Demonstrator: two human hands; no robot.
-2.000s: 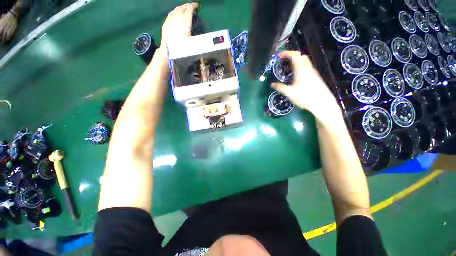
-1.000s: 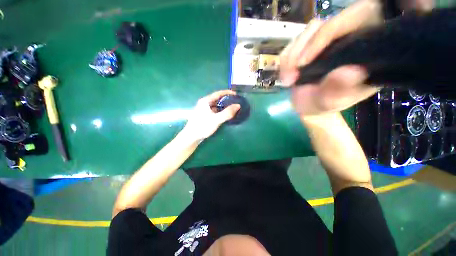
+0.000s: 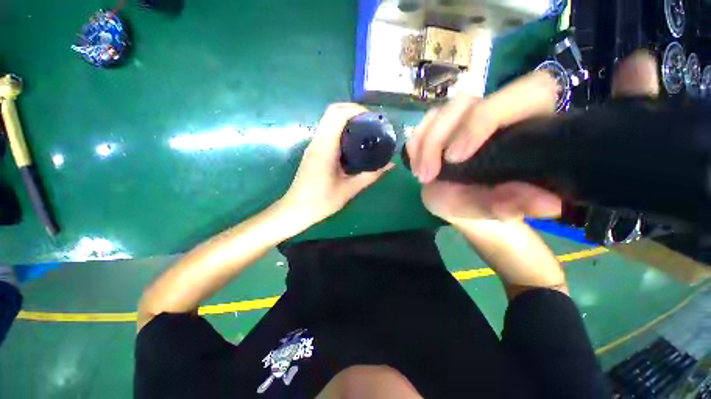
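My left hand (image 3: pixel 321 167) grips a black cylindrical housing (image 3: pixel 369 142) over the bench, its round end with small holes facing up. My right hand (image 3: pixel 483 156) is wrapped around a long thick black electric screwdriver (image 3: pixel 608 156), which runs out to the right. Its front end is close to the right side of the housing; a gap seems to show between them. The narrow tip is hard to make out, and no screw can be seen on it. The automatic screw feeder (image 3: pixel 378 66), white and blue with a brass-coloured outlet block, stands just beyond both hands.
A blue-silver wired insert (image 3: pixel 104 39) lies at the upper left of the green bench (image 3: pixel 195 93). A hammer (image 3: pixel 19 140) with a yellow head lies at the left. Housings with clear faces (image 3: pixel 675 66) stand in the black tray at the right, partly behind the screwdriver. Yellow floor line below.
My left hand has raised the housing and turned its holed end up. My right hand, away from the feeder's outlet, holds the screwdriver nearer the housing. The view has shifted right.
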